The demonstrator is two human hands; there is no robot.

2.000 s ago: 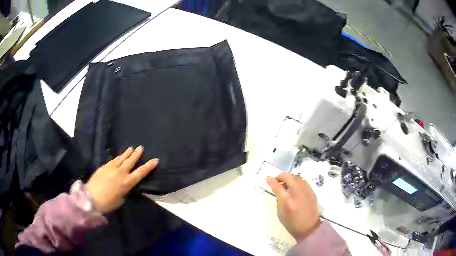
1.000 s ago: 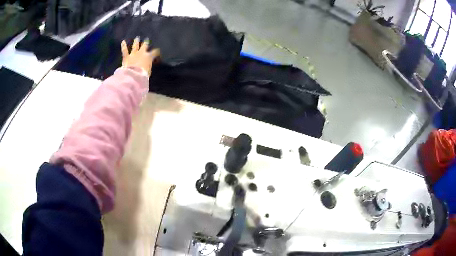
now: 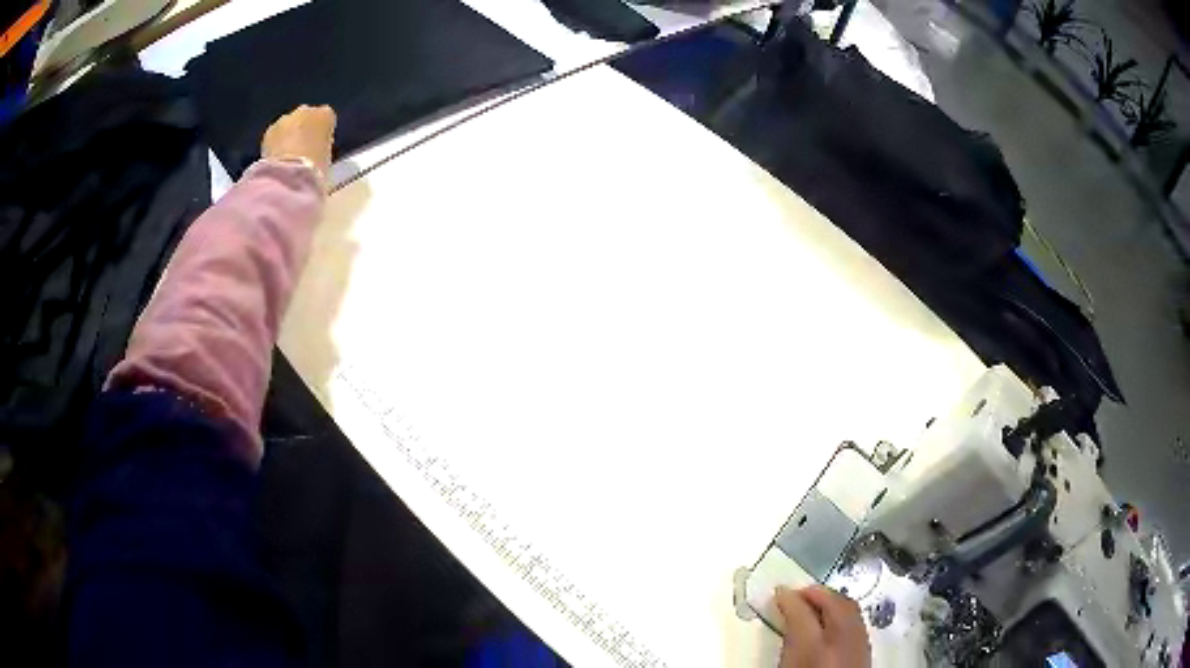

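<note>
My left hand [image 3: 303, 136] is at the near edge of a flat stack of plain black cut panels [image 3: 379, 65] at the upper left. Its fingers are bent on the stack; whether they pinch a panel is not clear. My right hand [image 3: 825, 629] is at the bottom right, beside the needle plate [image 3: 820, 532] of the sewing machine [image 3: 1083, 522]. Its fingertips rest at the plate's near end and the hand is cut off by the bottom edge. I cannot tell if it holds something small.
A black work pile [image 3: 900, 183] lies along the table's far edge. Loose black fabric [image 3: 91, 261] hangs at the left. A printed ruler scale [image 3: 503, 529] runs along the front edge of the white table [image 3: 587, 300]. Small dark glittery parts [image 3: 963, 629] lie beside the needle area.
The zipped panel is gone from the middle of the table. My left hand was over the far black pile and is now at the panel stack. The view has swung back left, showing my right hand again.
</note>
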